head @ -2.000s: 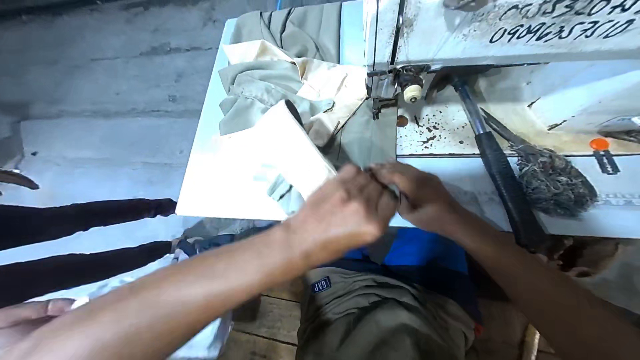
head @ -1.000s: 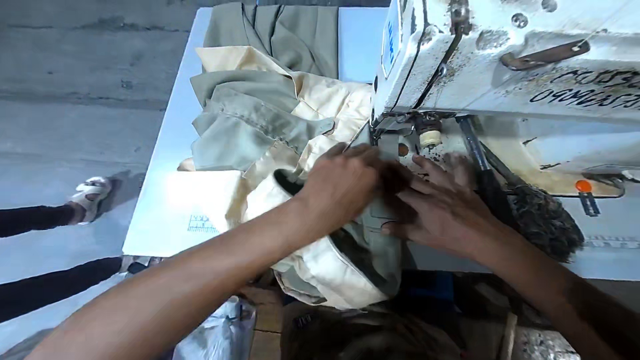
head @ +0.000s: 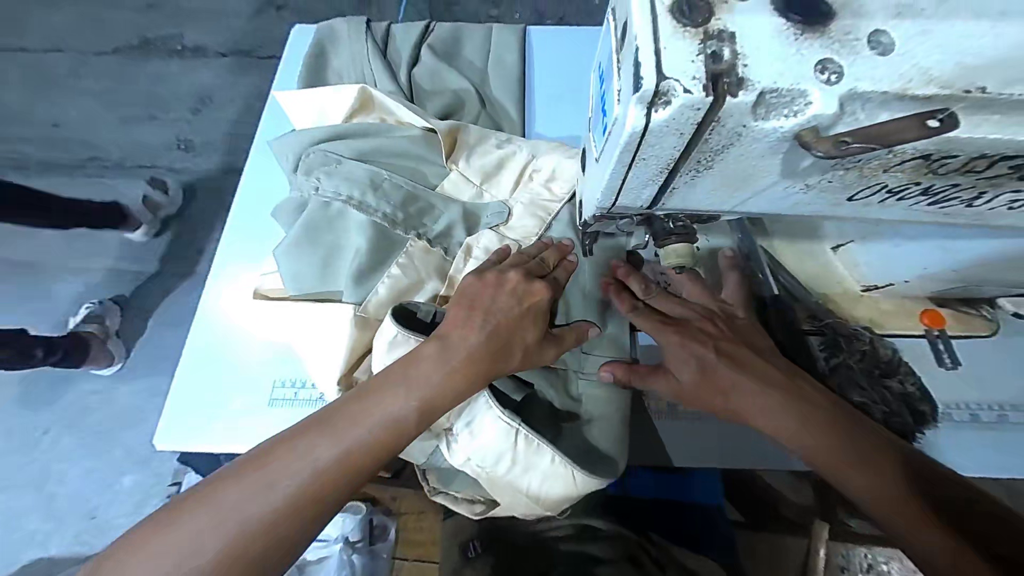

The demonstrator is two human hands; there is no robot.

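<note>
A grey-green garment (head: 384, 216) with cream lining lies on the white sewing table (head: 216, 352). Its cream-lined waistband part (head: 520, 448) hangs over the front edge. My left hand (head: 516, 316) presses flat on the cloth, just left of the presser foot (head: 590, 242) of a worn white sewing machine (head: 720, 144). Flat beside it, my right hand (head: 688, 328) rests with spread fingers, its fingertips and thumb at the cloth's right edge. A strip of the garment runs between both hands up to the foot. Neither hand grips anything; the needle cannot be made out.
Right of my right hand lie a dark-handled tool (head: 772, 312) and a bristly dark brush (head: 872, 376). A small blade with an orange top (head: 936, 328) sits farther right. Another person's legs and sandals (head: 100, 336) are on the floor at left. A plastic bag (head: 348, 540) is below the table.
The cloth, held up in both hands two seconds ago, now lies under the machine head. My hands have parted and flattened on it. The view has shifted nearer the machine.
</note>
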